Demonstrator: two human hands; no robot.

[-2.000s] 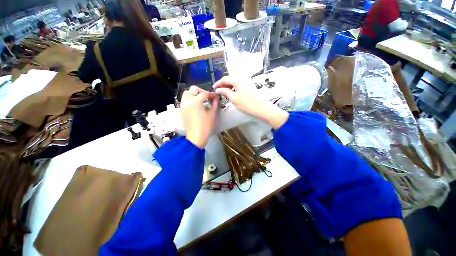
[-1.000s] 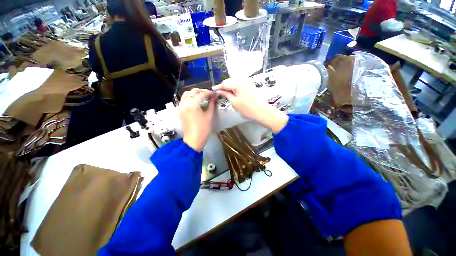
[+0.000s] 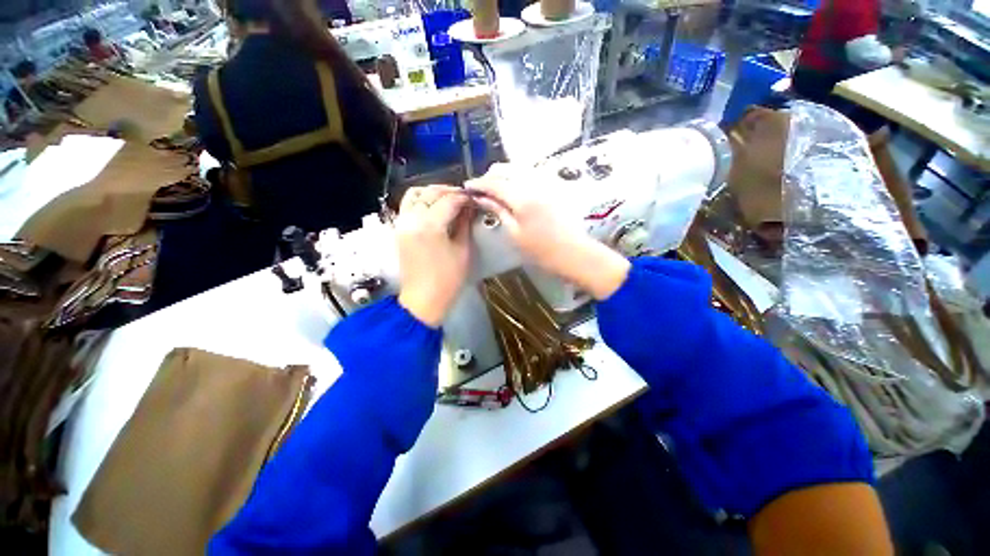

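Observation:
My left hand (image 3: 431,244) and my right hand (image 3: 530,230) meet above the arm of the white sewing machine (image 3: 597,179). Their fingertips pinch a small dark piece, apparently a bobbin (image 3: 464,222), mostly hidden by the fingers. Any thread is too fine to see. A small round metal fitting (image 3: 491,219) shows on the arm beside my right fingers. A brown fabric panel (image 3: 190,451) with a gold-toothed zipper (image 3: 291,418) on its right edge lies flat at the left of the table.
Zipper bundles (image 3: 527,331) lie under the machine arm. A red and metal tool (image 3: 474,397) and a small round piece (image 3: 465,357) are nearby. Brown cut-piece stacks (image 3: 103,212) stand left. Thread cones (image 3: 485,17) stand behind. Clear plastic (image 3: 836,217) covers material right. A person (image 3: 288,119) sits ahead.
The view has shifted slightly. Both hands stay together above the machine arm. The small piece in my left fingers, silvery earlier, is now more hidden.

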